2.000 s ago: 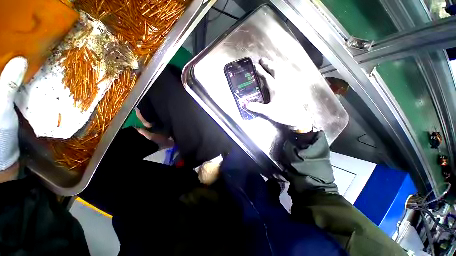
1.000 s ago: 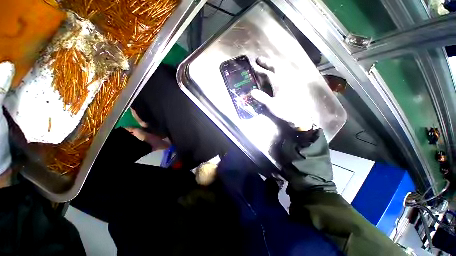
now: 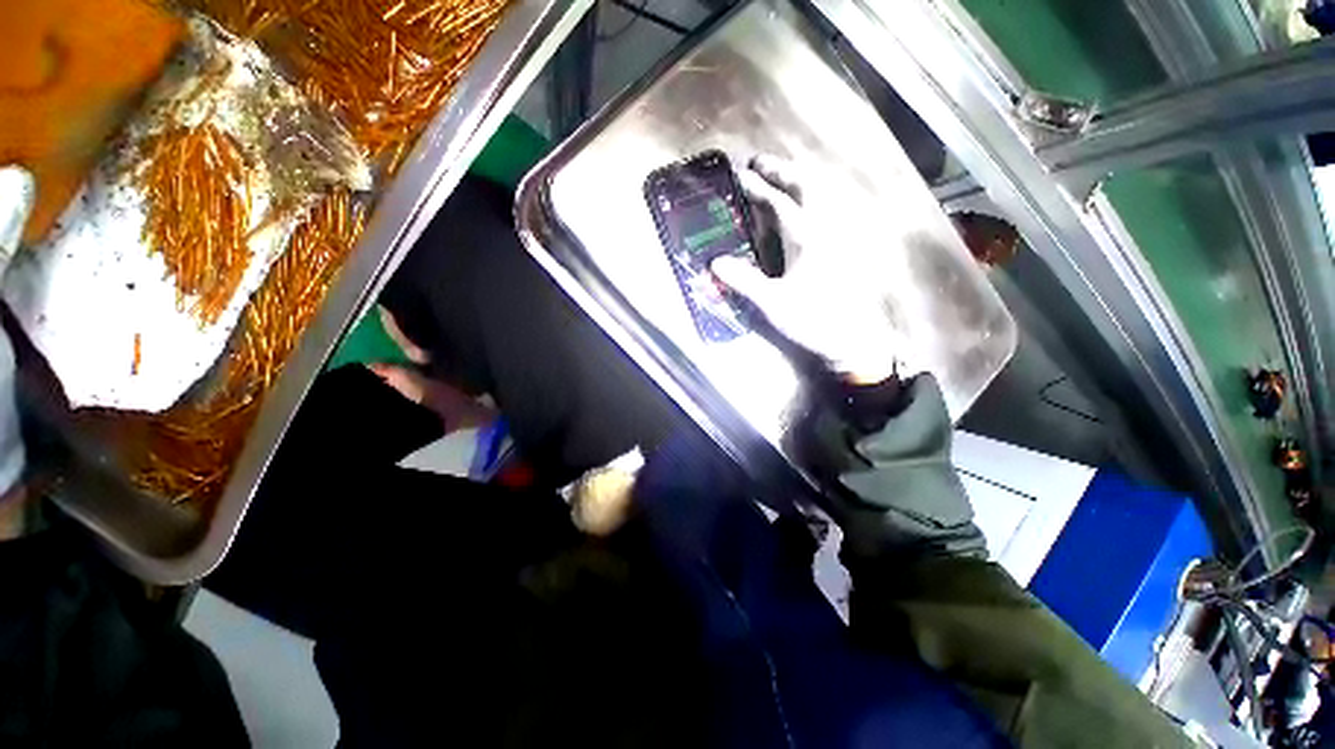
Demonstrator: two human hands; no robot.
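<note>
A black smartphone with a lit screen lies in the side steel tray. My right hand, in a white glove washed out by glare, is at its right side. The thumb touches the screen and the other fingers are apart from it; I see no grip around the phone. My left hand, gloved and mostly cut off by the left edge, has its thumb on an orange sheet. The sheet is over a white pad with copper wire pieces on it.
The near steel tray holds more wire pieces around the pad. An aluminium frame and green conveyor with small copper parts stand right. A blue box is below. Another person's hand shows below centre.
My right thumb has moved up across the phone screen. The view has shifted slightly, so the near tray and my left hand sit farther left, with less of the hand showing.
</note>
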